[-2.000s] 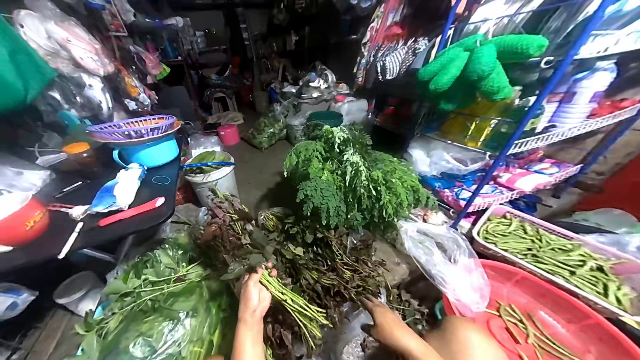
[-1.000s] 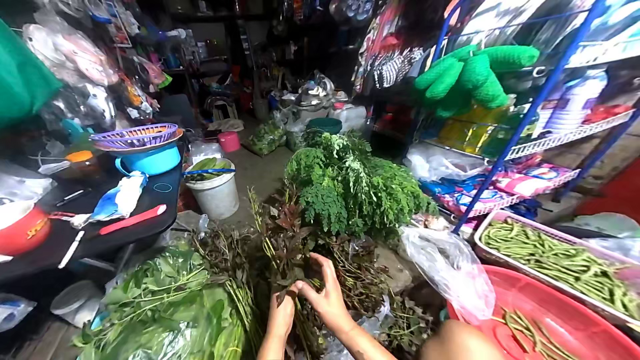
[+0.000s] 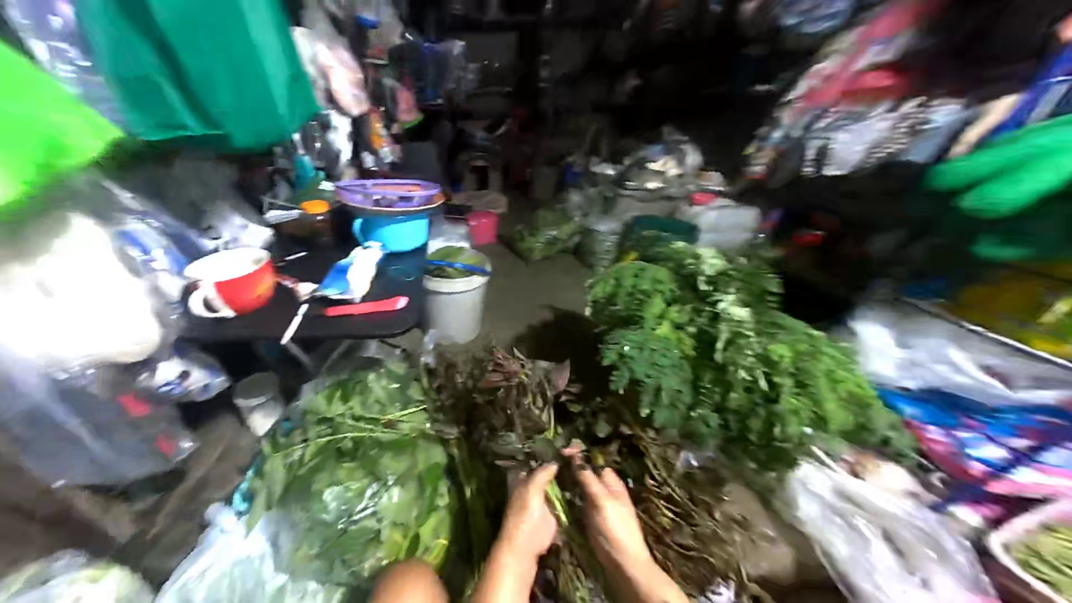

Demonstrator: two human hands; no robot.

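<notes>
My left hand (image 3: pixel 529 507) closes around green stems of a leafy bunch with reddish-dark leaves (image 3: pixel 523 381), low in the middle of the blurred view. Close beside it, my right hand (image 3: pixel 605 502) has its fingertips at the same stems; whether it grips them I cannot tell. Under and around both hands lies a heap of dark leafy stems (image 3: pixel 678 494). To the left of my hands, broad green leaves (image 3: pixel 360 477) fill a clear plastic bag. A large bundle of feathery green leafy branches (image 3: pixel 720 352) stands beyond my right hand.
A black table (image 3: pixel 352 322) at the left holds a red-and-white pot (image 3: pixel 243 285), a red-handled knife (image 3: pixel 367 307) and a blue pot (image 3: pixel 400 231). A white bucket (image 3: pixel 455 306) stands beside it. Clear plastic bags (image 3: pixel 871 536) and a pink-rimmed crate (image 3: pixel 1005 544) lie at the right.
The view has swung left. My hands were apart two seconds ago, with stems in the left; now they are together at the bunch, its reddish leaves pointing away from me.
</notes>
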